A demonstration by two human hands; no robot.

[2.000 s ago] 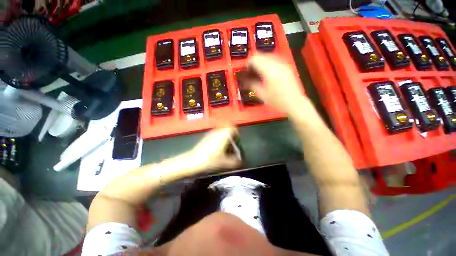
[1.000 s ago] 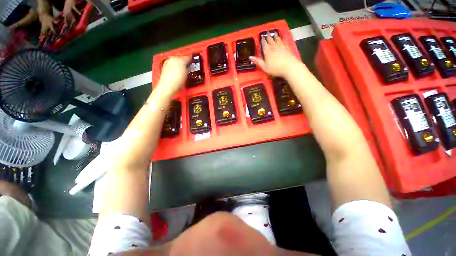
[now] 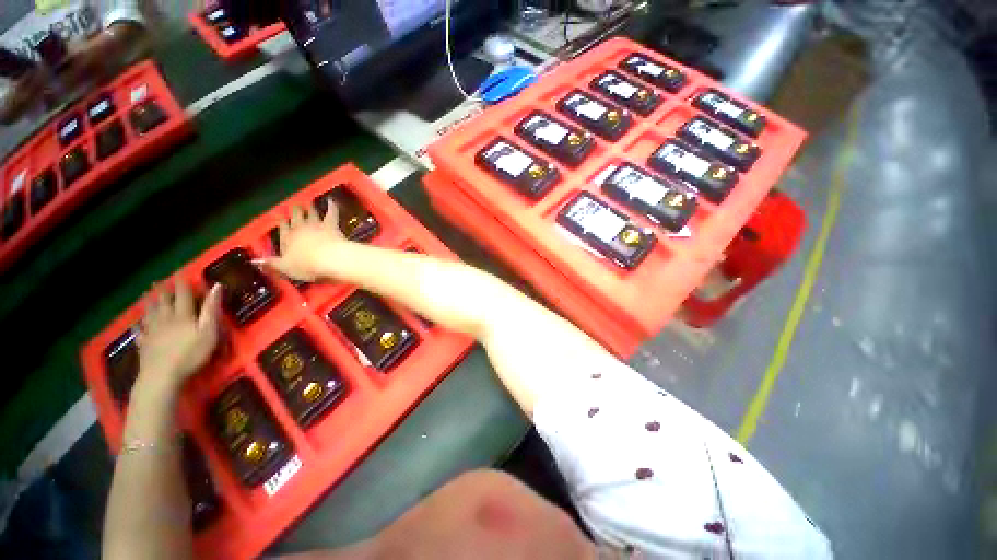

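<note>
A red tray (image 3: 385,432) of closed black phones lies in front of me, tilted in view. My left hand (image 3: 172,331) is spread over the back row at the left, its fingers on phones it partly hides. My right hand (image 3: 305,243) rests on another back-row phone farther right. A phone (image 3: 242,284) lies in its pocket between my hands, and one more (image 3: 352,212) sits at the row's right end. Front-row phones with gold emblems, such as one near the middle (image 3: 301,375), lie in their pockets. Whether either hand grips a phone cannot be told.
Stacked red trays (image 3: 616,293) at the right hold phones with white labels up. A red stool (image 3: 754,257) stands below them. Another phone tray (image 3: 153,140) is at upper left, near another person's hand (image 3: 109,46). A blue object (image 3: 508,83) lies behind the stack.
The view has swung right, so the trays sit farther left and the fans are out of view. Both hands remain over the back row; the left hand's fingers are now spread flat.
</note>
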